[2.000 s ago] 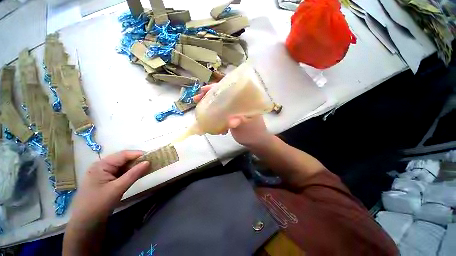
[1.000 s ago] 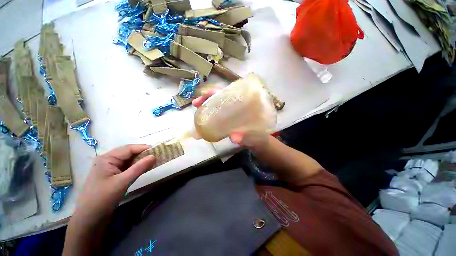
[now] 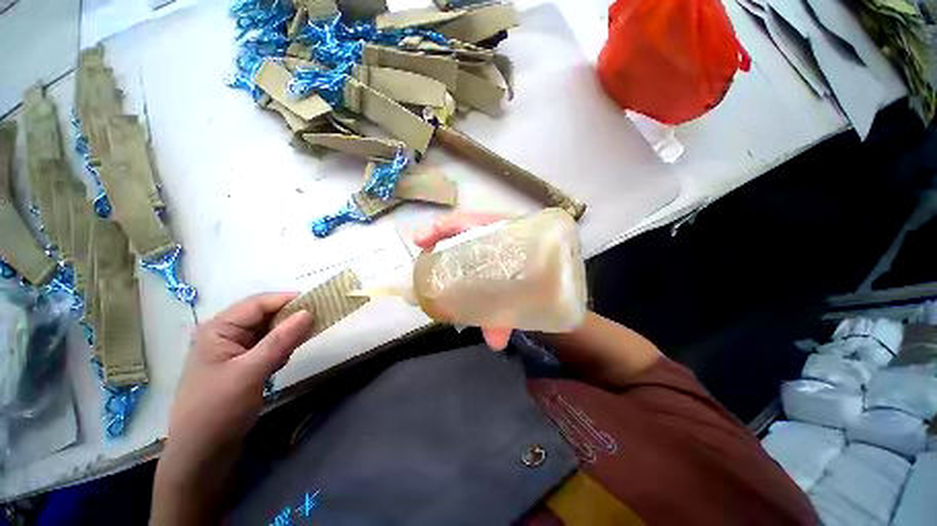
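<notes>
My left hand [image 3: 241, 344] pinches a tan strap tab [image 3: 331, 302] between thumb and fingers near the table's front edge, its ribbed face up. My right hand [image 3: 478, 228] is shut around the translucent cream-amber glue bottle [image 3: 503, 272], which lies nearly level and hides most of the palm. The bottle's narrow nozzle points left, its tip at the tab's free end. A bit of blue shows below my left hand. The loose tab pile [image 3: 396, 82], tan with blue-wrapped ends, lies at the far centre.
Overlapping tab rows [image 3: 121, 288] lie at left beside a clear plastic bag [image 3: 36, 354]. A brown wooden handle [image 3: 509, 173] sticks out from the pile. A red plastic bag [image 3: 670, 62] stands at right. Grey-white sheets [image 3: 812, 51] lie at far right; white bundles [image 3: 863, 390] are below the table.
The bottle has tipped from slanting down-left to nearly level and moved slightly right and down. The held tab's free end has turned upward. More of the wooden handle shows.
</notes>
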